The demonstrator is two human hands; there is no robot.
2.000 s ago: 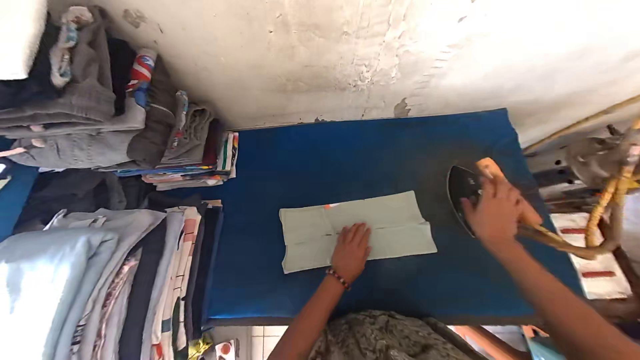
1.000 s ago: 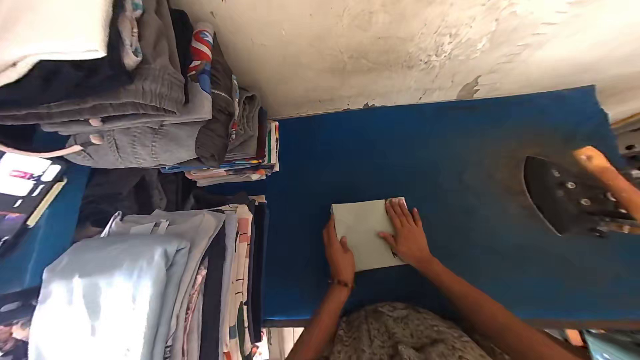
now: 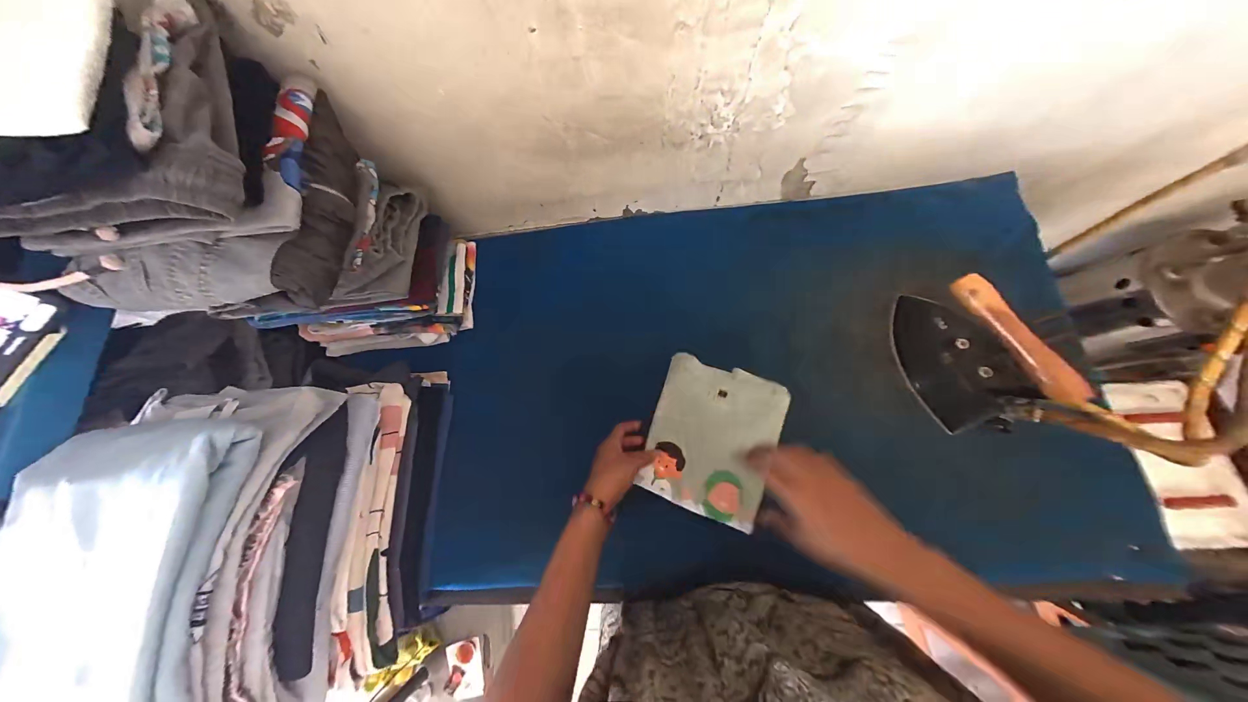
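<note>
A pale green folded garment point(image 3: 717, 414) with a printed picture of two cartoon heads lies, or is held just above, the blue ironing surface point(image 3: 604, 322). My left hand point(image 3: 621, 465) grips its lower left edge, the thumb on top near the dark-haired head. At its right edge is my right hand point(image 3: 809, 497), blurred, with the fingertips close to the cloth; whether they pinch it is unclear. To the right, an electric iron point(image 3: 941, 366) with an orange handle rests on the blue surface, and neither hand touches it.
Folded clothes point(image 3: 195, 234) stand stacked at the upper left, and more folded garments point(image 3: 127, 487) at the lower left. A peeling wall point(image 3: 634, 107) borders the far edge. A cloth-covered cord point(image 3: 1121, 434) runs from the iron past a white pad with red stripes point(image 3: 1194, 478) at the right.
My right hand has let go of the iron and moved left to the garment. The garment has gone from spread long to a compact fold, and its printed side now shows.
</note>
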